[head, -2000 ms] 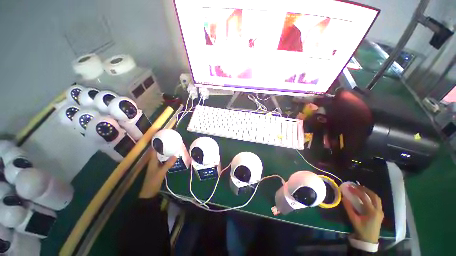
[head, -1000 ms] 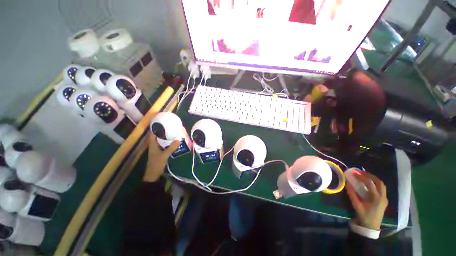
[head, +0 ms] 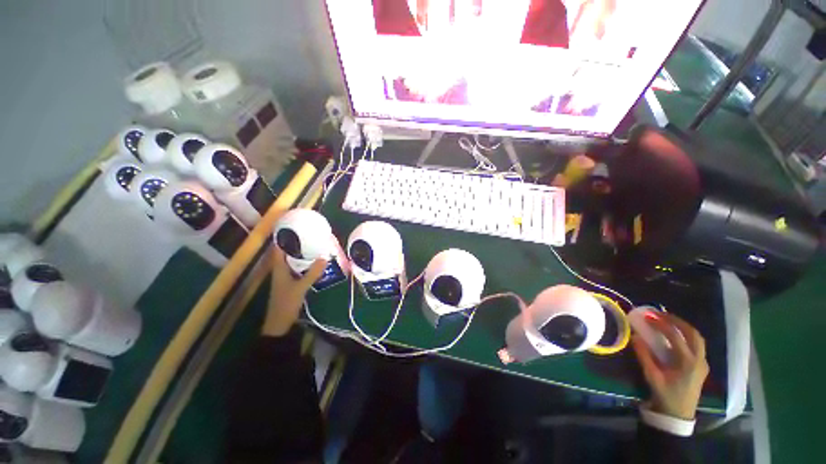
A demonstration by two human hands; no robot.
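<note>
Several white pan-tilt cameras lie in a row on the green bench. My left hand point(head: 292, 288) is at the leftmost camera point(head: 308, 237), its fingers around the lower body. A second camera point(head: 376, 254) and a third camera point(head: 455, 279) lie to its right, with thin white cables looping in front. A fourth camera point(head: 559, 319) lies beside a yellow tape roll point(head: 619, 323). My right hand point(head: 675, 364) rests over the white mouse point(head: 654, 332). The large monitor point(head: 507, 63) shows bright image tiles behind the white keyboard point(head: 453, 201).
More white cameras point(head: 192, 207) lie on the left behind a yellow rail point(head: 213, 299), with others point(head: 68, 313) nearer the left edge. A black machine point(head: 752, 231) and a white strip point(head: 735, 349) stand at the right. Two white round units point(head: 154, 86) sit on a box.
The whole view has shifted, so the bench appears higher than two seconds ago. Both hands stay at the leftmost camera and the mouse.
</note>
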